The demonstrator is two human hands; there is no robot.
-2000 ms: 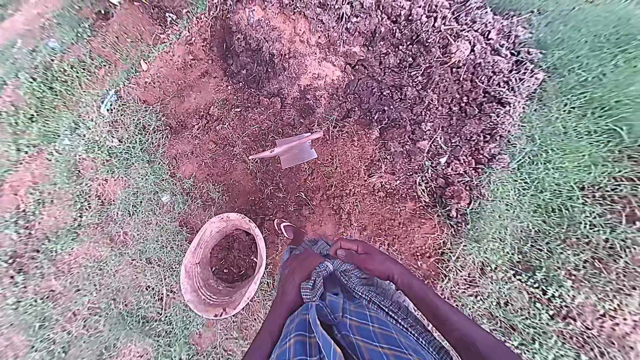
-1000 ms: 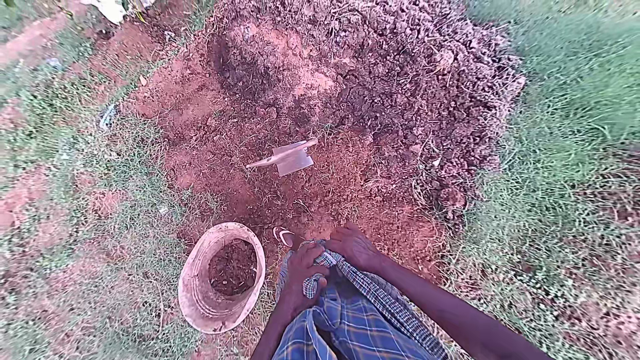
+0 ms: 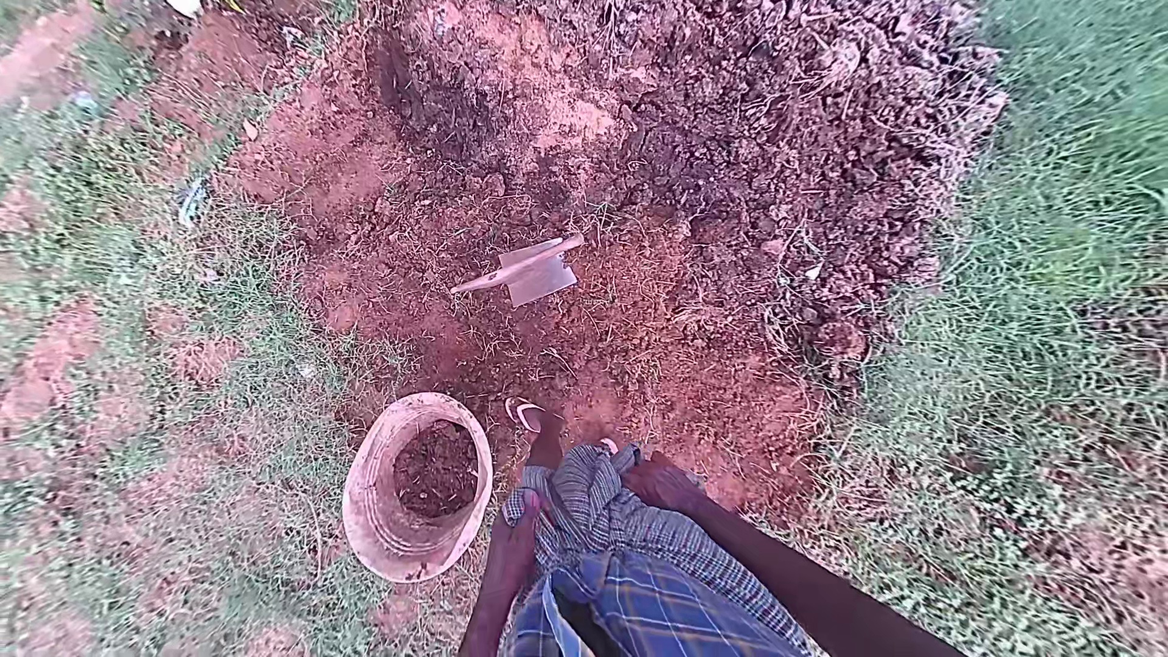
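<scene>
A grey checked cloth (image 3: 593, 493) is bunched at my waist over a blue plaid wrap (image 3: 639, 602). My left hand (image 3: 516, 525) grips one end of the cloth, a bit of it poking out by the thumb. On the other side my right hand (image 3: 662, 482) is closed on the cloth's gathered edge, its fingers partly hidden. Close by on the left stands a pale round tub (image 3: 365, 511) with dark soil or manure (image 3: 436, 468) at its bottom. A hoe with a flat metal blade (image 3: 545, 278) and a short visible handle lies on the reddish ground ahead.
A wide heap of dark, clumpy manure or soil (image 3: 776, 137) spreads across the upper right. Tall grass (image 3: 1077, 182) borders it on the right, and patchy grass (image 3: 237, 511) lies left. My sandalled foot (image 3: 525, 415) is beside the tub. Small litter (image 3: 192, 201) lies upper left.
My hands were close together at the front of the waist; now they are farther apart, with the grey cloth spread between them. The tub and the hoe have stayed put.
</scene>
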